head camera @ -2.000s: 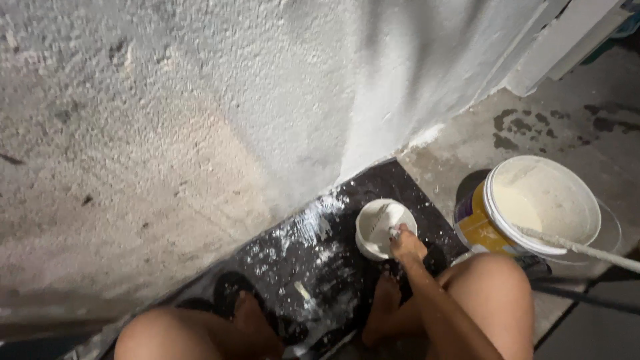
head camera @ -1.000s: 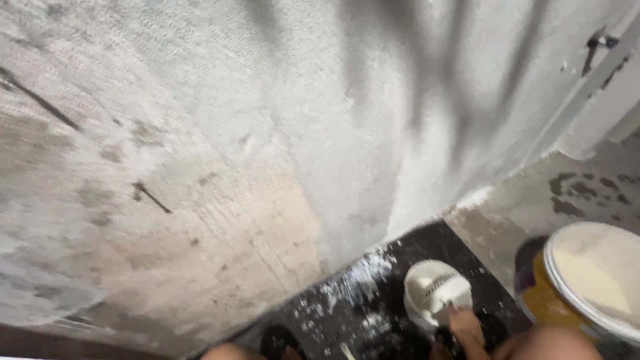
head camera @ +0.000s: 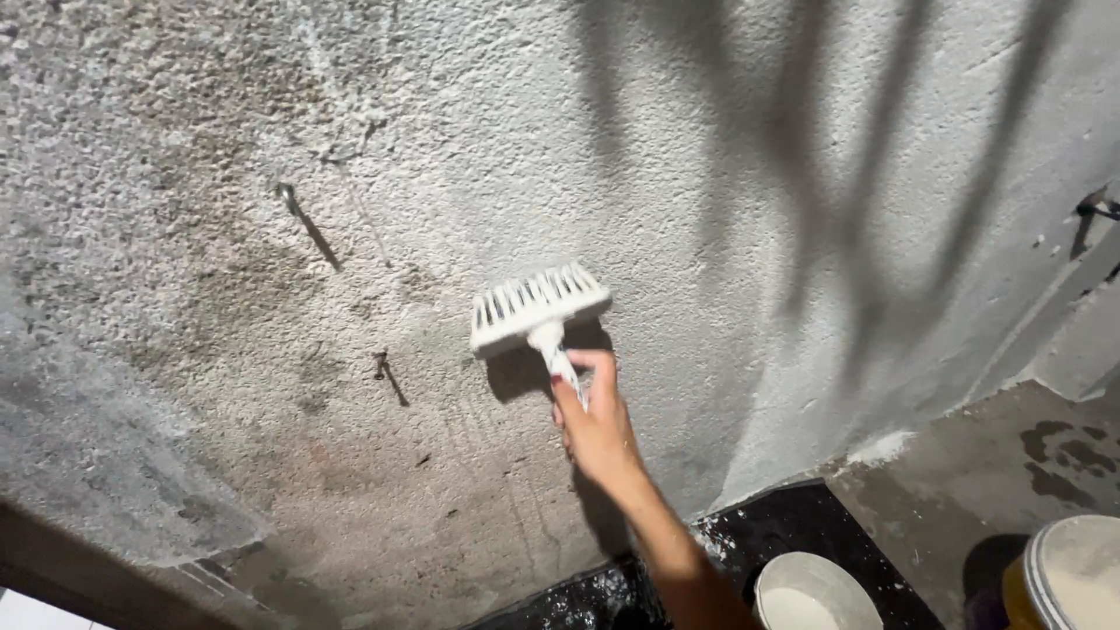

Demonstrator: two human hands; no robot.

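Note:
My right hand (head camera: 597,420) grips the handle of a wide masonry brush (head camera: 541,308), which is coated in white paint. The brush head is held up at the rough plastered wall (head camera: 420,184), at the border between whiter and bare, stained plaster; its bristles face the wall. Below and right of my forearm stands a small white bucket (head camera: 814,595) with white paint inside. My left hand is not in view.
A larger paint bucket (head camera: 1072,569) stands at the lower right. A black, paint-spattered sheet (head camera: 809,525) lies along the wall's foot. A metal hook (head camera: 287,194) and a nail (head camera: 381,360) stick out of the wall at left.
My right hand was at the small bucket; it has moved up to the wall with the brush. The view has shifted up and left, and my legs are out of sight.

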